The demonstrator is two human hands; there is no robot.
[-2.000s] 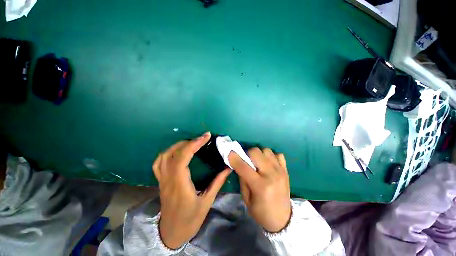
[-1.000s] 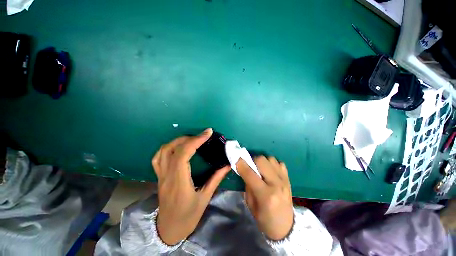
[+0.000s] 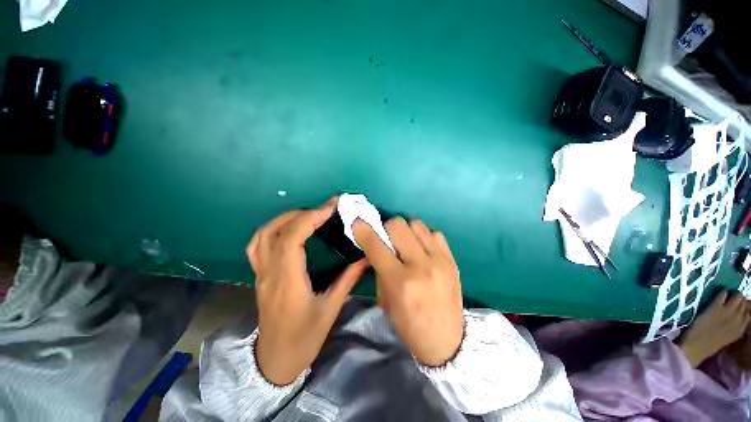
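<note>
My left hand (image 3: 290,284) holds a black device (image 3: 333,236) between thumb and fingers near the bench's front edge. The device looks like a smartwatch body; my fingers and the cloth hide much of it. My right hand (image 3: 418,288) grips a folded white cloth (image 3: 359,216) over the fingertip and presses it on the device's upper right part.
The green bench mat (image 3: 272,107) bears black cases (image 3: 30,105) and a black unit with red and blue bits (image 3: 90,115) at left. At right are black corded units (image 3: 599,100), a white wipe (image 3: 591,185) under tweezers (image 3: 588,241), and a perforated white sheet (image 3: 698,218). Gowned people sit on both sides.
The right hand and cloth have moved up and left over the device, covering more of it. A neighbour's hands now show at the lower right. The view has shifted slightly.
</note>
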